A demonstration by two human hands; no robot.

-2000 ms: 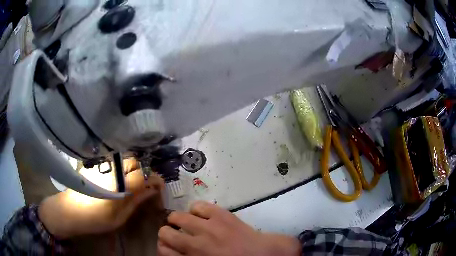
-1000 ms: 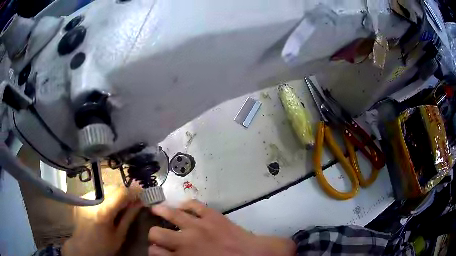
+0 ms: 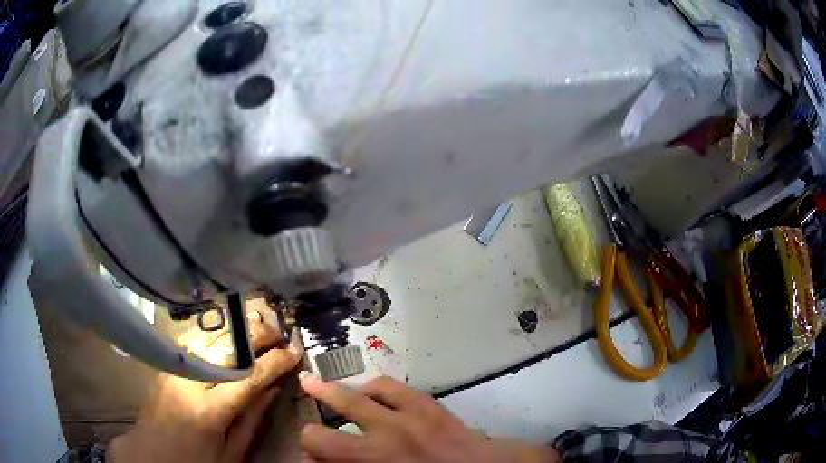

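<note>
A brown garment (image 3: 86, 375) lies under the machine head at the left, and part of it runs down between my hands. My left hand (image 3: 213, 398) is by the lit needle area, fingers bent at the cloth; the machine's guard partly hides it. My right hand (image 3: 389, 425) is just right of it, with thumb and index finger at the cloth edge. A small dark thing shows under its fingers, too hidden to name. The presser foot and needle are mostly hidden by the machine head (image 3: 435, 108) and its ribbed tension dial (image 3: 303, 256).
On the machine bed (image 3: 453, 316) lie a silver slide plate (image 3: 494, 223) and a pale yellow-green handle (image 3: 572, 233). Orange-handled shears (image 3: 609, 316) overlap red-handled scissors (image 3: 681, 288). A yellow-taped box (image 3: 777, 298) stands at the right.
The view swung left, then back. My left fingers have shifted at the cloth by the needle area, and more brown cloth shows at the left. My right hand stays near the cloth edge.
</note>
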